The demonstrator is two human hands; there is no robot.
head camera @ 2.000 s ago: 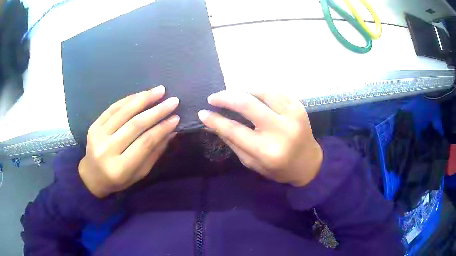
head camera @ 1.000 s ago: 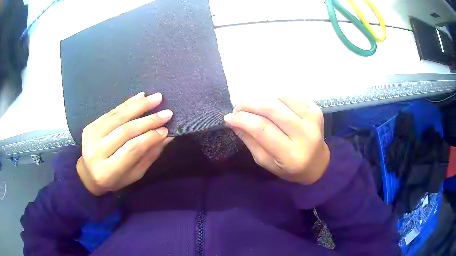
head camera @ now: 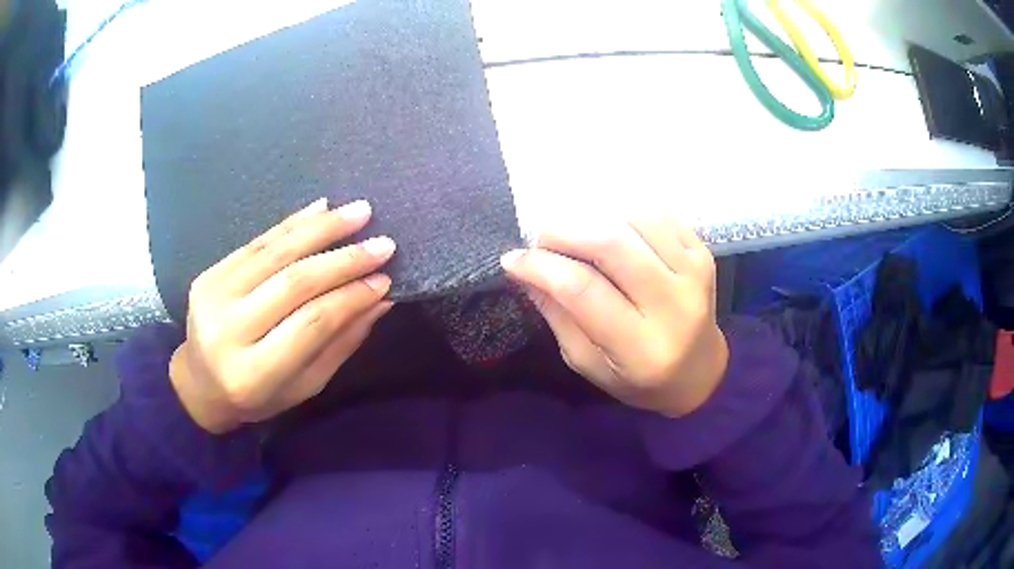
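A dark grey rectangular fabric piece [head camera: 334, 133] lies flat on the white table, its near edge at the table's front edge. My left hand [head camera: 278, 317] rests on its near left part, fingers on top and the thumb hidden, holding the near edge. My right hand [head camera: 634, 306] pinches the near right corner between thumb and fingertips. Small creases run in the cloth beside that corner. The far edge of the piece is cut off by the top of the picture.
Scissors with a green [head camera: 778, 78] and a yellow handle lie at the table's back right, blades out of view. A flat black rectangle [head camera: 951, 98] is farther right. A blue crate [head camera: 854, 367] with dark cloth and shiny plastic bags [head camera: 928, 500] stands below the ridged table edge [head camera: 845, 211].
My right hand has moved right from the middle of the near edge to the corner. My left hand has stayed nearly in place. The cloth's right edge has shifted slightly right.
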